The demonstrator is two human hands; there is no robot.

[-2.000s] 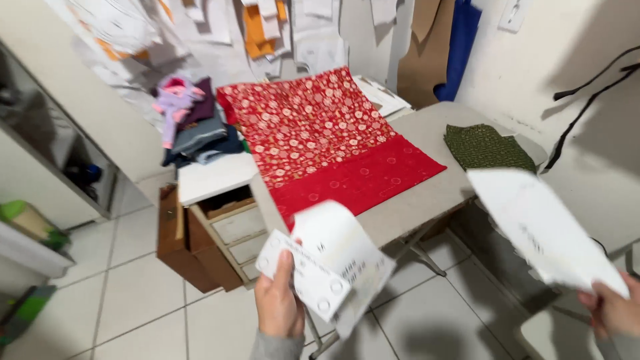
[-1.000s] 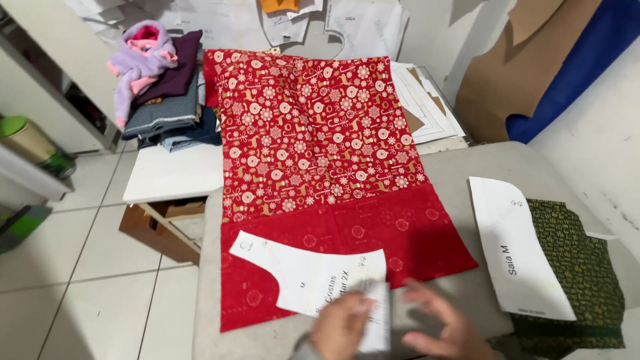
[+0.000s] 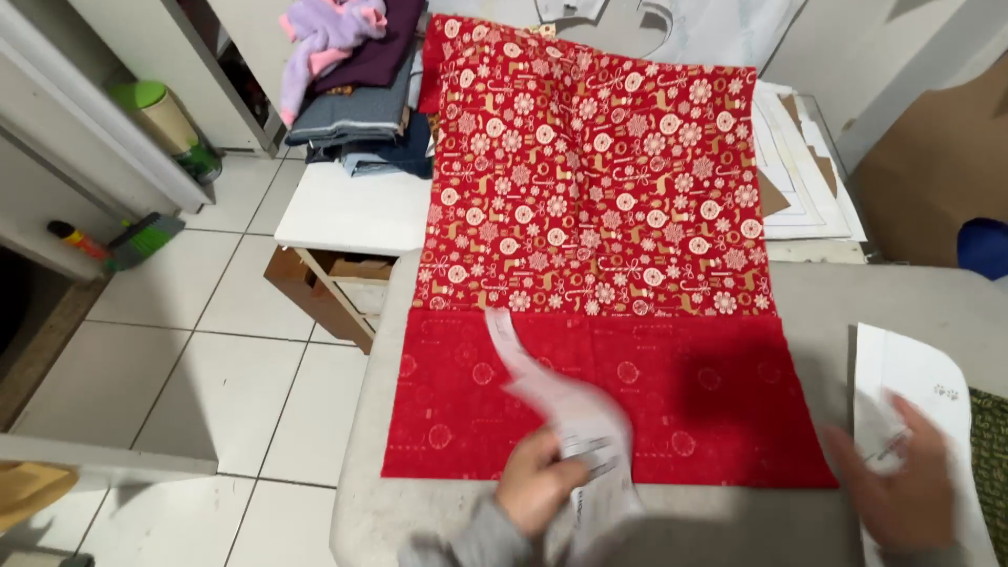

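Red printed fabric (image 3: 591, 189), its lower part folded up to show the plain-looking reverse, lies on a padded grey table (image 3: 425, 524). My left hand (image 3: 539, 476) pinches a white paper sewing pattern piece (image 3: 579, 402), blurred by motion, over the fabric's lower edge. My right hand (image 3: 906, 472) has its fingers apart and hovers over or touches another white paper pattern piece (image 3: 913, 362) at the table's right. That piece partly covers a dark green fabric (image 3: 990, 437).
Folded clothes (image 3: 354, 118) are stacked on a white drawer unit (image 3: 354, 209) at the back left. More paper patterns (image 3: 795, 173) lie behind the red fabric. A green broom head (image 3: 146, 240) stands on the tiled floor (image 3: 244, 378).
The pattern piece that lay on the red fabric's lower part is now lifted in my left hand. My right hand has moved right, to the other pattern piece on the green fabric.
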